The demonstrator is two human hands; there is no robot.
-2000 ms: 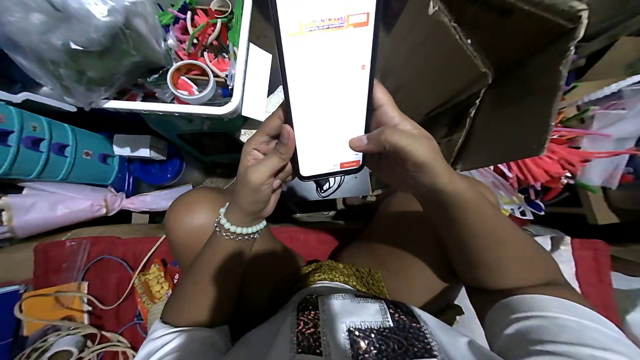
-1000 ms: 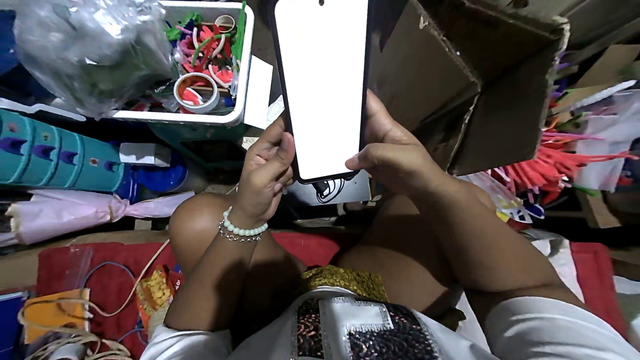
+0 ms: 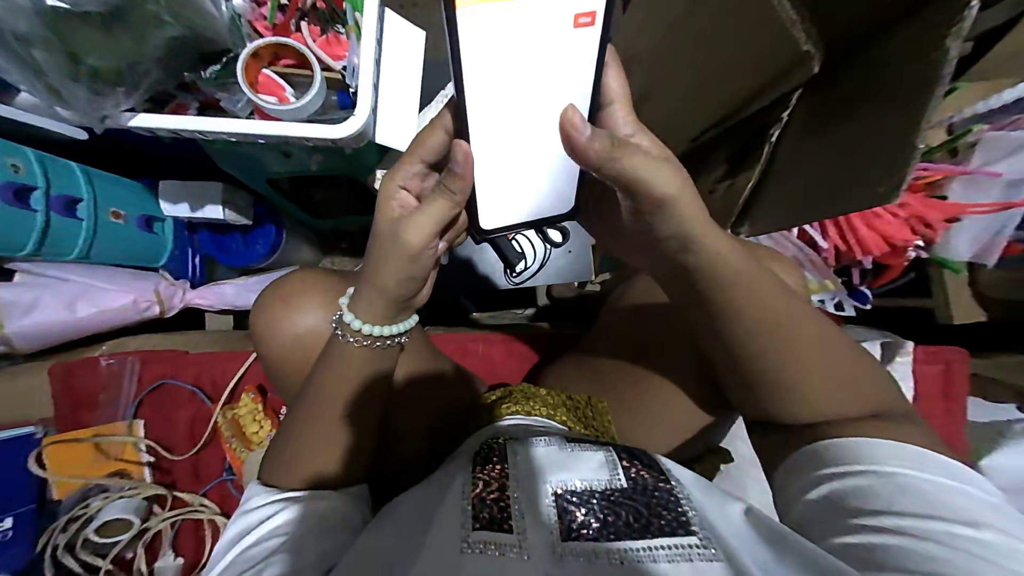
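Observation:
A black-edged smartphone (image 3: 524,120) is held upright in front of me, its screen bright and mostly white with a small red patch near the top right. My left hand (image 3: 424,216) grips its left edge, thumb along the side; a pale bead bracelet (image 3: 376,326) and a silver chain are on that wrist. My right hand (image 3: 640,176) supports the right edge, its thumb raised over the screen and its other fingers partly hidden behind the phone. Below the phone, a grey flat item with a black-and-white drawing (image 3: 528,256) shows in part.
An open cardboard box (image 3: 848,120) stands at right, beside red fuzzy strips (image 3: 880,228). At upper left, a white-rimmed bin (image 3: 240,126) holds a tape roll (image 3: 282,78) and craft pieces. Teal drawers (image 3: 88,208), a pink wrapped bundle (image 3: 80,304) and coiled cord (image 3: 128,524) lie left.
The phone's screen has gone from fully white one second ago to showing an orange strip and a red patch at the top. My right thumb has moved up from the screen's lower edge.

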